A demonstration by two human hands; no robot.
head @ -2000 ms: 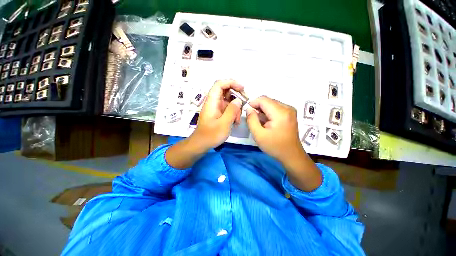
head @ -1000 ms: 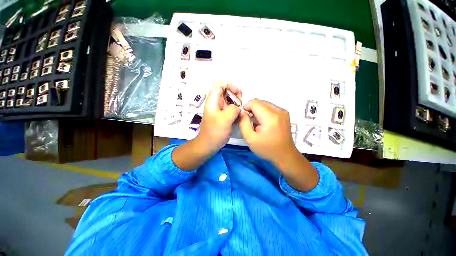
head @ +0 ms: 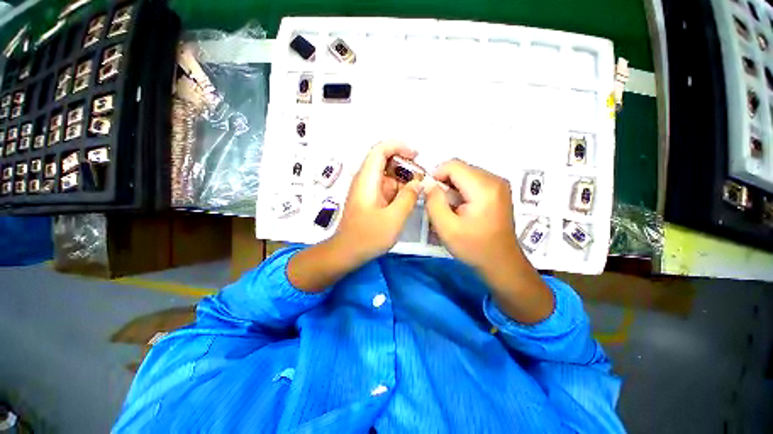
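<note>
My left hand (head: 371, 203) holds a small module (head: 403, 170) at its fingertips, over the near middle of the white blister tray (head: 441, 110). The module has a pale frame and a dark patterned centre, which faces up. My right hand (head: 475, 212) pinches a small pale piece (head: 430, 183) against the module's right end; it looks like a strip part, mostly hidden by the fingers. Similar modules lie in the tray's left pockets and right pockets (head: 582, 194). A dark-faced unit (head: 336, 91) lies at the tray's upper left.
A black parts tray (head: 146, 110) with rows of units stands at the left. A clear plastic bag (head: 229, 136) with pale strips lies beside the white tray. At the right, a second white tray (head: 746, 93) sits on black trays (head: 695, 169). Cardboard boxes (head: 195, 246) are below the bench.
The module in my left hand has turned so its patterned face shows more. My right hand has shifted slightly right. The view has shifted a little, so the side trays sit differently in the picture.
</note>
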